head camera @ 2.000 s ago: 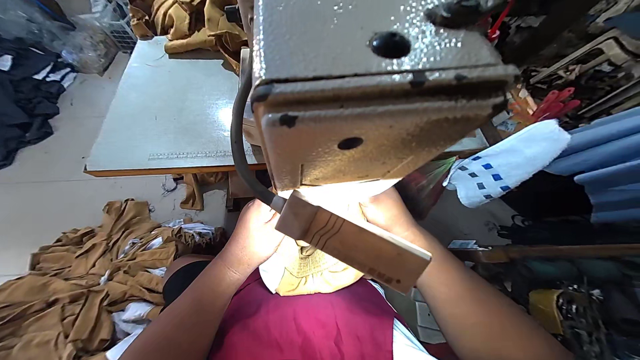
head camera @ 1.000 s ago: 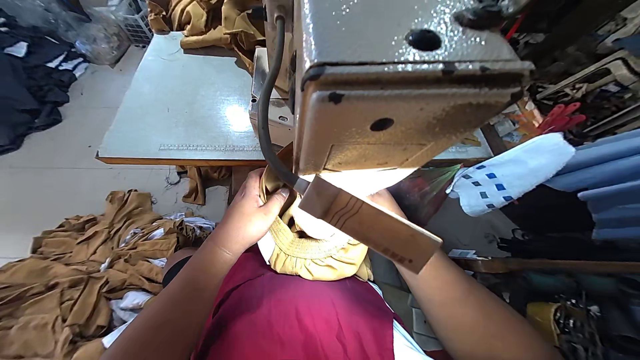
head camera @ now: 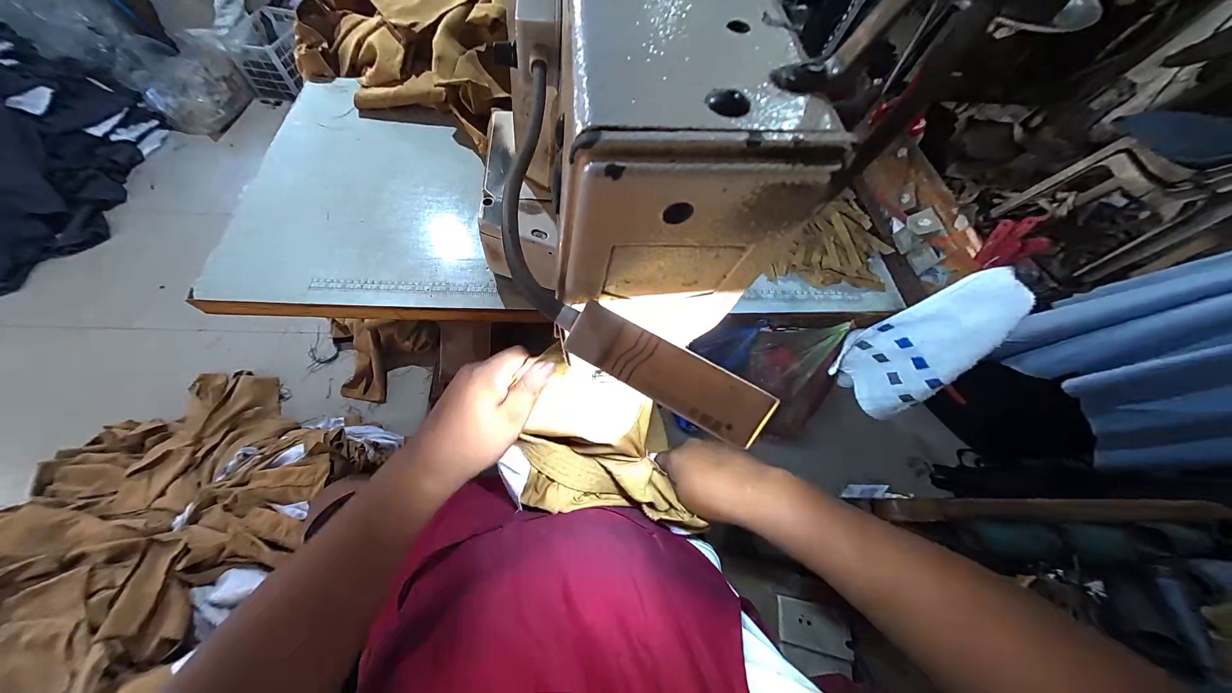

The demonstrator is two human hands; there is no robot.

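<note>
A tan garment piece (head camera: 577, 474) with a gathered, stitched band hangs over my lap, below the head of an industrial sewing machine (head camera: 688, 212). My left hand (head camera: 486, 409) pinches its upper left edge between thumb and fingers, close to the machine. On the cloth's right side, my right hand (head camera: 712, 476) grips a bunched part, its fingertips partly hidden in the folds. A lamp housing (head camera: 669, 375) on a bent dark cable juts over the cloth and hides part of it. Bright light falls on the cloth; the needle area is out of sight behind the machine head.
The machine's table (head camera: 346, 212) has a printed ruler along its front edge. Tan cloth (head camera: 423, 48) is heaped at its back, and more tan garments (head camera: 144, 520) lie on the floor at left. A white towel (head camera: 934, 342) and blue fabric (head camera: 1145, 356) hang at right.
The right hand, mostly behind the lamp housing before, now shows below it on the cloth's right side. The left hand still holds the cloth, which now hangs more folded.
</note>
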